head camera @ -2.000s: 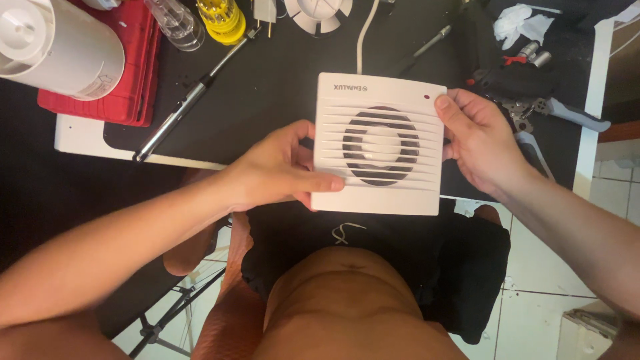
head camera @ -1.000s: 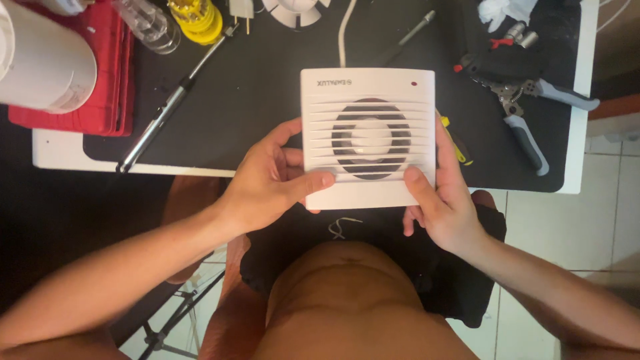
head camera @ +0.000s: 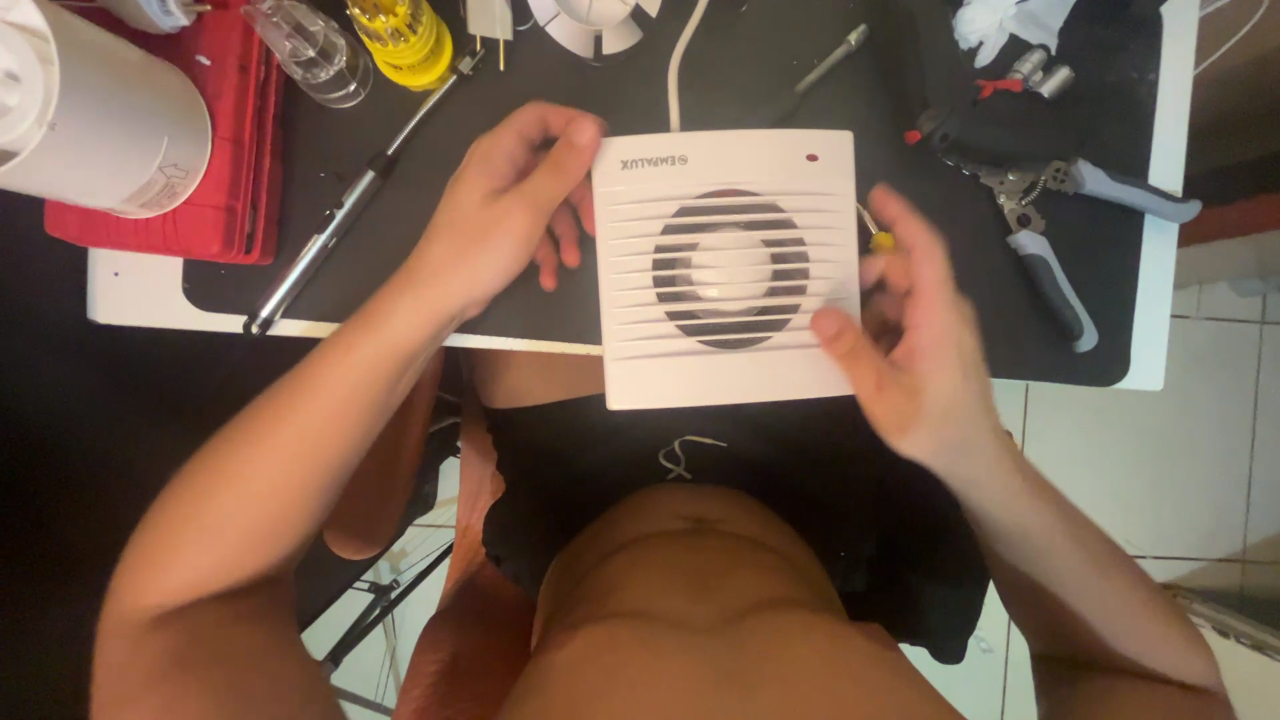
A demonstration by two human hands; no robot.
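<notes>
A square white Empalux exhaust fan [head camera: 730, 375] with a slatted grille faces up over the table's near edge, its lettering upside down. My right hand [head camera: 910, 350] grips its right side, thumb on the front, the other fingers beside and behind it. At the upper left corner, my left hand [head camera: 530, 200] has its thumb and fingertips against the edge; whether it bears any weight cannot be told. A white cable [head camera: 683, 60] runs up from behind the fan. Near the right-hand fingers shows a small yellow piece [head camera: 882, 241] with a thin wire.
Wire strippers [head camera: 1025, 200] lie right on the black mat [head camera: 1060, 340]. A telescopic metal rod [head camera: 340, 220] crosses the mat's left. Behind it are a red case [head camera: 255, 190], a white cylinder [head camera: 120, 130], a clear bottle [head camera: 320, 55] and a yellow bit holder [head camera: 405, 45]. A screwdriver [head camera: 835, 55] lies farther back.
My left hand has moved from the fan's lower left side up to its upper left corner. My right hand, at the upper right corner two seconds ago, is now lower on the right side.
</notes>
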